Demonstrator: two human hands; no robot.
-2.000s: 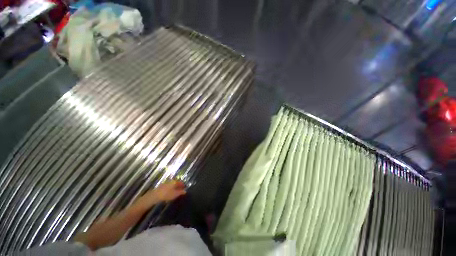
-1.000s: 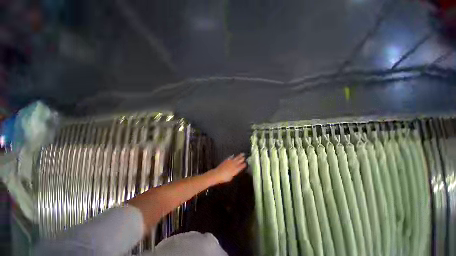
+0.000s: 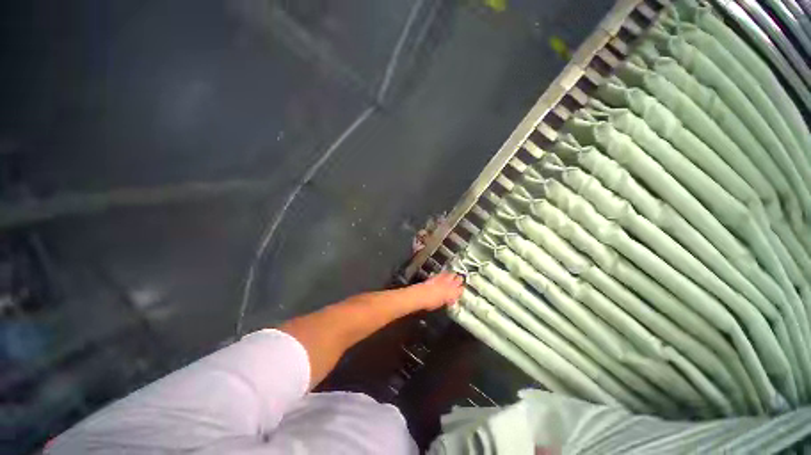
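Note:
A light green curtain panel [image 3: 622, 231] lies in long pleat folds on a rack of metal bars at the right. Its pinched, pleated heading [image 3: 547, 169] runs along the rack's far edge. My left hand [image 3: 443, 290] reaches in from the lower left and touches the heading at the panel's near left corner. Its fingertips are small and blurred, so a grip cannot be told. More green cloth [image 3: 622, 434] is bunched at the bottom edge. A small skin-coloured patch shows there, perhaps my right hand, mostly cut off and hidden by the cloth.
The rack's pale edge rail [image 3: 525, 129] runs diagonally beside the heading. Bare shiny bars [image 3: 772, 34] show at the top right. A thin cable or line [image 3: 283, 211] crosses the dark grey floor [image 3: 178, 115]. A dark gap lies below my left forearm.
The view has turned towards the green panel, and the left-hand rack has gone out of view. My left hand has moved from beside the panel to its corner. Bunched green cloth now shows at the bottom.

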